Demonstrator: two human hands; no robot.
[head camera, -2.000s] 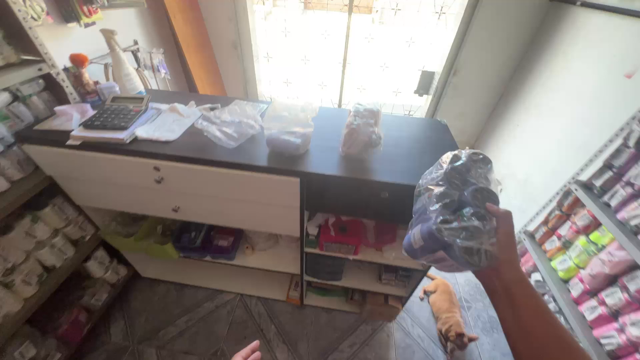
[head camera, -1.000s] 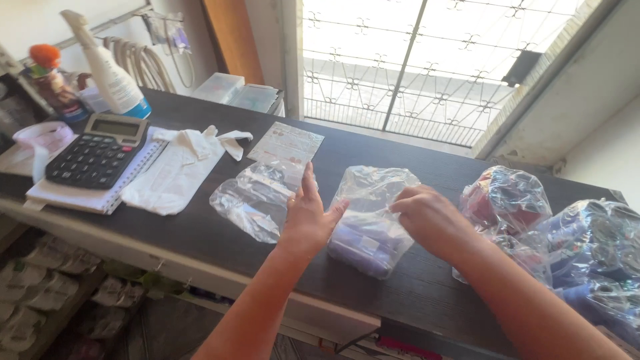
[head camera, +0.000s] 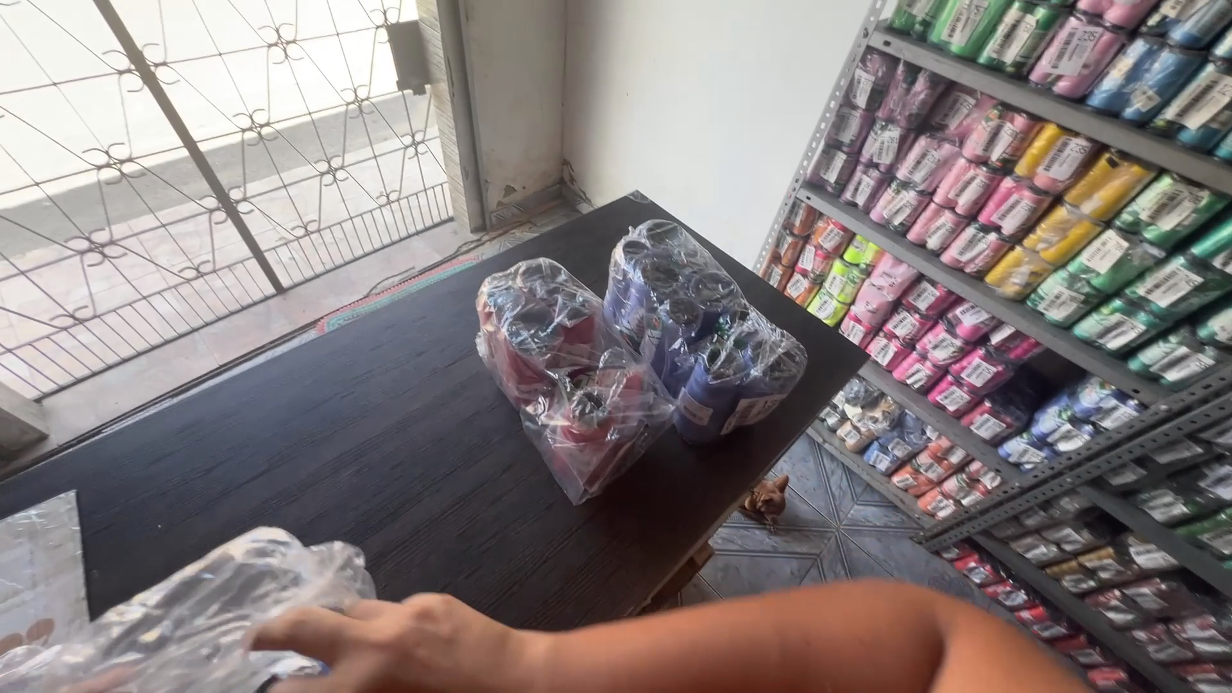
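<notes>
My right hand (head camera: 385, 640) is at the bottom left, its fingers on a crumpled clear plastic bag (head camera: 231, 587); whether they pinch it is unclear. A bit of skin at the lower left edge may be my left hand, mostly hidden behind the plastic. On the dark wooden counter (head camera: 385, 414) stands a clear bag of red thread spools (head camera: 568, 375). Touching it on the right is a clear bag of blue-purple thread spools (head camera: 703, 327). A flat printed sheet (head camera: 43, 558) lies at the counter's left.
Metal shelving (head camera: 1001, 289) with packs of coloured thread spools rises on the right. Past the counter's far side is a metal grille gate (head camera: 250, 144). A small brown animal (head camera: 767, 500) is on the tiled floor (head camera: 828, 520) beside the counter's right edge.
The bag of blue-purple spools, held in my right hand two seconds ago, now stands on the counter. The view has swung right, and my left hand has mostly left it.
</notes>
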